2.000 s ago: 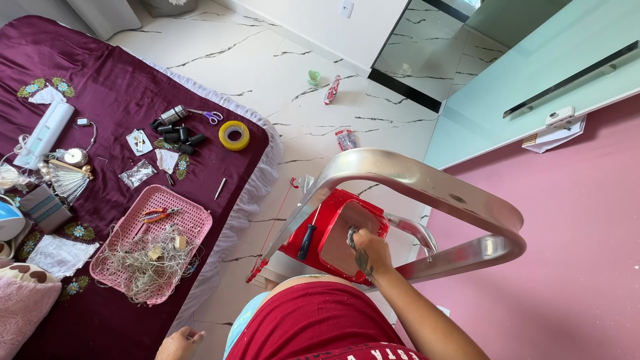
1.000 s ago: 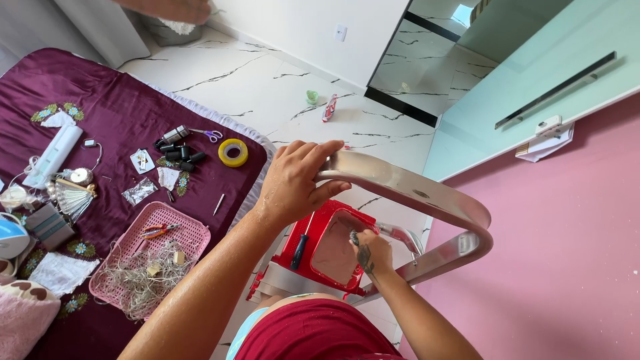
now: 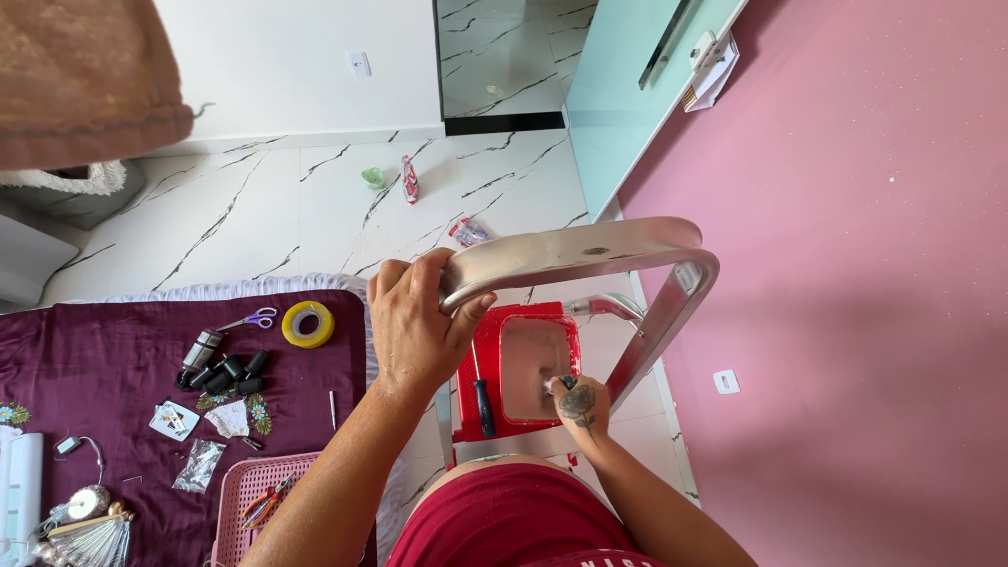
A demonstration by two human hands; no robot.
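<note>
My left hand (image 3: pixel 417 323) grips the upper end of the curved metal rail of a stepladder (image 3: pixel 583 248). Below the rail, my right hand (image 3: pixel 581 400) is closed around a small dark handle at the right edge of a red plastic tray (image 3: pixel 492 346). The tray's recess holds pinkish-grey liquid (image 3: pixel 535 354), and the held tool's far end reaches into it; its type is not clear. A screwdriver with a dark handle (image 3: pixel 483 405) lies on the tray's left part.
The bed with a purple cover (image 3: pixel 291 417) carries yellow tape (image 3: pixel 308 324), scissors (image 3: pixel 261 317) and a pink basket (image 3: pixel 228 488) with pliers. A pink wall (image 3: pixel 827 276) and a glass door (image 3: pixel 622 87) stand at right. A blurred brown fabric-like thing (image 3: pixel 87 87) hangs near at upper left.
My left hand, low beside the bed two seconds ago, has come up and taken hold of the ladder rail. My right hand remains at the tray. The view has shifted.
</note>
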